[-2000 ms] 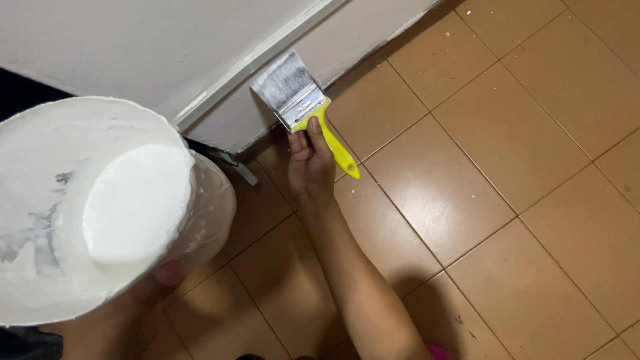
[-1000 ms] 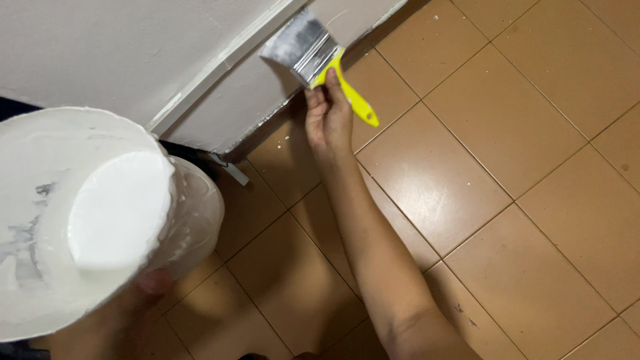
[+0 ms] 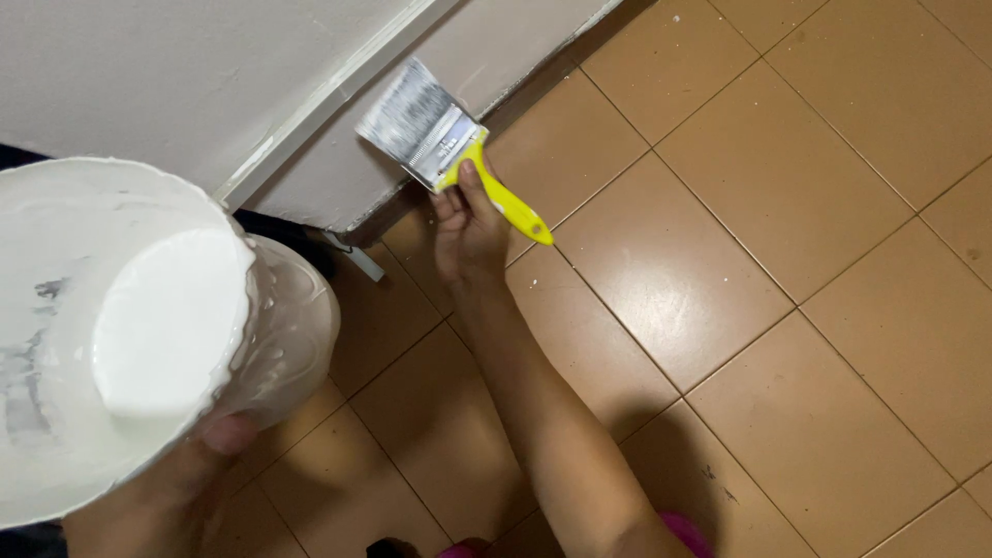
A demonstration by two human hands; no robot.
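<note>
A wide flat paintbrush [image 3: 457, 147] with a yellow handle and whitish, paint-coated bristles is in my right hand [image 3: 471, 225], the thumb on top near the metal ferrule. Its bristles point up and left, over the lower part of the wall [image 3: 325, 174]; whether they touch it I cannot tell. At the left, close to the camera, my left hand [image 3: 225, 442] holds a tilted plastic bucket [image 3: 283, 333] from below, its fingers mostly hidden. White paint [image 3: 174, 322] lies inside the bucket, and smears coat its inner wall and rim.
A pale raised trunking strip [image 3: 310, 116] runs diagonally along the wall. Below it, a dark skirting [image 3: 535, 89] meets the brown tiled floor [image 3: 783, 178], which bears small white specks. A short pale strip [image 3: 363, 262] juts out by the wall's corner. Pink footwear [image 3: 686, 533] shows at the bottom edge.
The brush in my right hand has moved down and left from its place by the trunking strip one second ago. My left hand still holds the bucket.
</note>
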